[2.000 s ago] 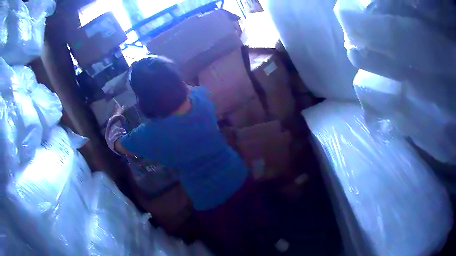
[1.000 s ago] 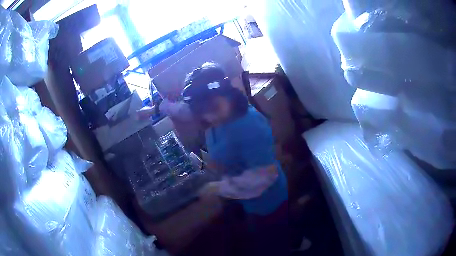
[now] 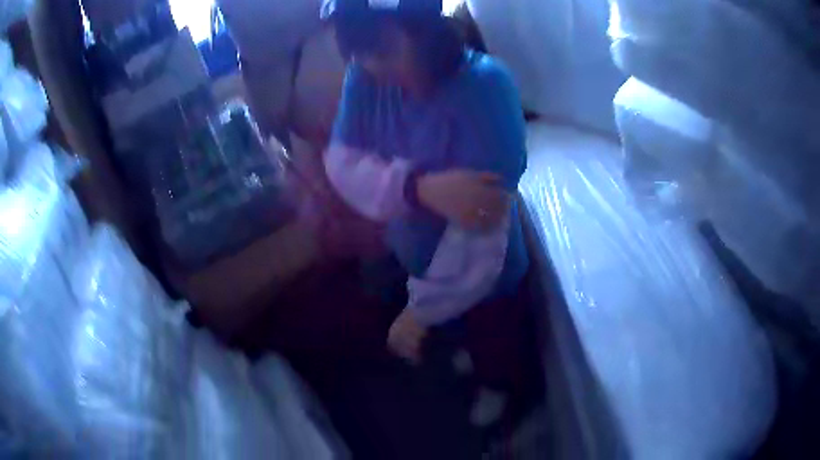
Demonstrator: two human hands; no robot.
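Note:
Neither of my hands is in the picture. Large white bundles in shiny clear film stand close on both sides: a wrinkled pile on the left (image 3: 135, 350) and a long smooth bundle lying on the right (image 3: 656, 305). More pale bundles (image 3: 719, 162) are stacked above and behind the right one. A clear compartment tray (image 3: 216, 171) with rows of small dark or greenish pieces lies on a brown carton (image 3: 243, 274) at the left centre. The picture is blurred.
A person (image 3: 432, 171) in a blue top with pale sleeves stands in the aisle, facing towards me, one hand on the other arm. Brown cartons (image 3: 265, 54) stand behind, near a bright window. A dark post (image 3: 67, 108) rises at the left.
The person has turned from the cartons to face me, moved nearer and brought one hand to the other arm. The view has tilted down. The tray, first largely hidden, now shows.

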